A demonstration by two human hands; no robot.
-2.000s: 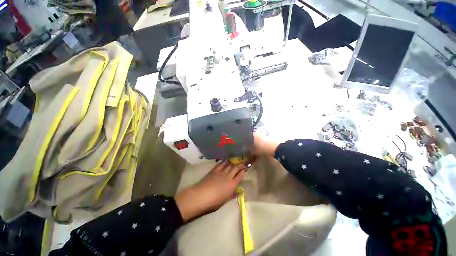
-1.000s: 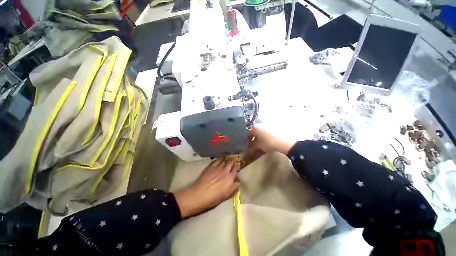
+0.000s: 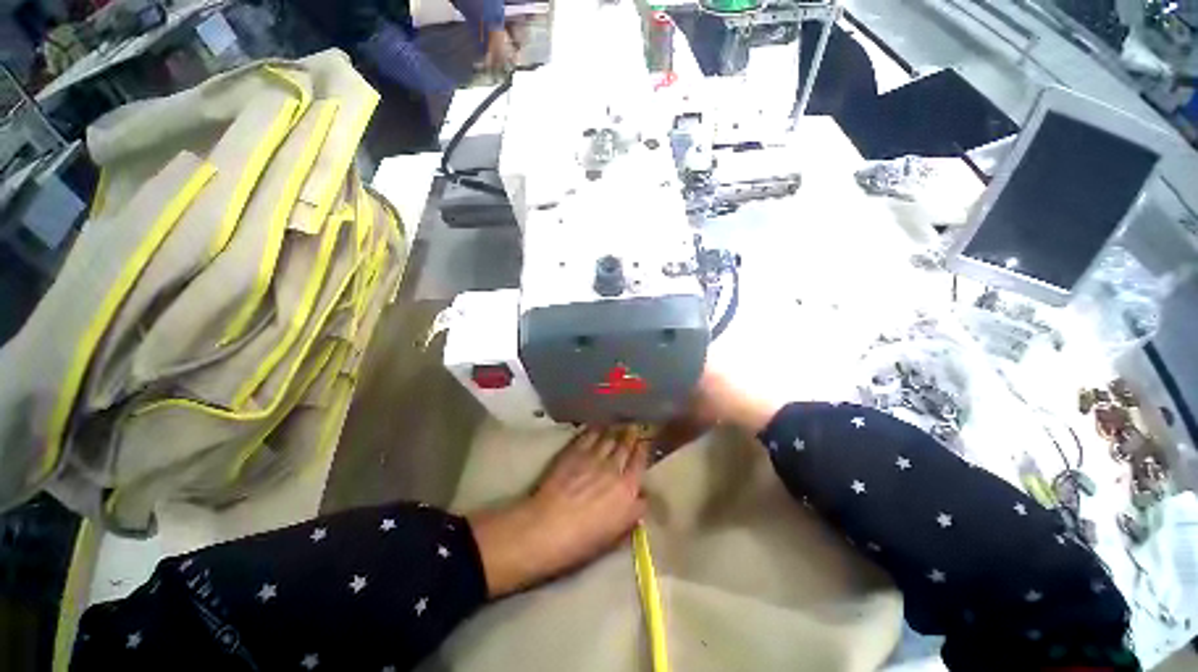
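A beige bag body (image 3: pixel 775 578) with a yellow edge binding (image 3: pixel 649 597) lies in front of me and runs under the head of the sewing machine (image 3: pixel 615 361). My left hand (image 3: pixel 589 488) lies on the fabric, its fingertips just below the machine head beside a small brass-yellow piece. My right hand (image 3: pixel 731 402) is at the right side of the head, its fingers mostly hidden behind it. Whether the right fingers hold something cannot be seen.
A high stack of beige bag bodies (image 3: pixel 250 289) stands at the left. At the right are a clear bag of hardware (image 3: pixel 920 394), copper-coloured hardware (image 3: pixel 1127 440) and a control screen (image 3: pixel 1062 197). Another person's hand (image 3: pixel 501 50) shows at the top, behind the machine.
The view has shifted, so the machine sits slightly further right and lower. Another person's hand and sleeve have come into view at the top. My hands stay near the machine head.
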